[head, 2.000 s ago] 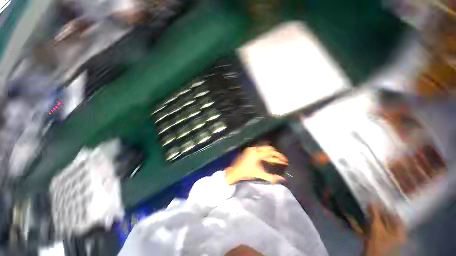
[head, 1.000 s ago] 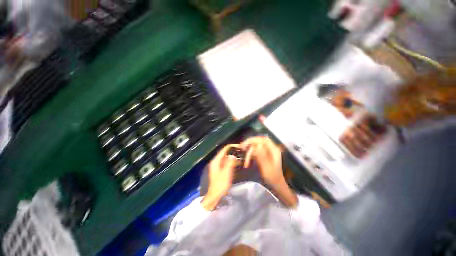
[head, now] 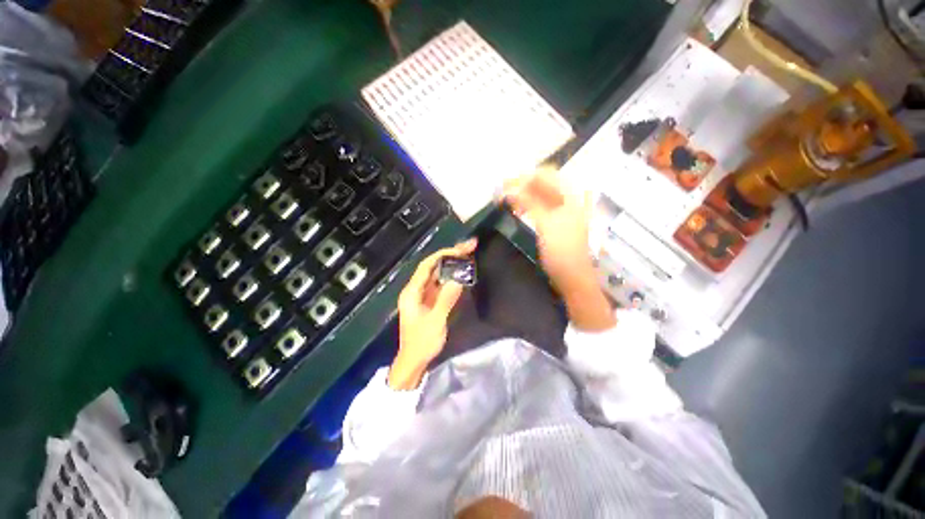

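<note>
My left hand holds a small dark rounded-square watch housing between thumb and fingers, in front of my lap. My right hand is raised over the near right corner of the white small-parts tray, its fingertips blurred. I cannot tell whether it pinches anything. The white tray has rows of fine marks. The black parts tray lies left of it, with rows of silver-cream units with dark centres; the pockets toward the white tray look all dark.
On the right stands a white machine with orange nests, a gold-yellow press column and a small black clump. At lower left are a black rounded object and a white lined tray. More black trays lie at upper left.
My hands were together at the housing one second ago. My right hand has moved away, up to the white tray, while my left hand keeps the housing. The view has shifted and sharpened.
</note>
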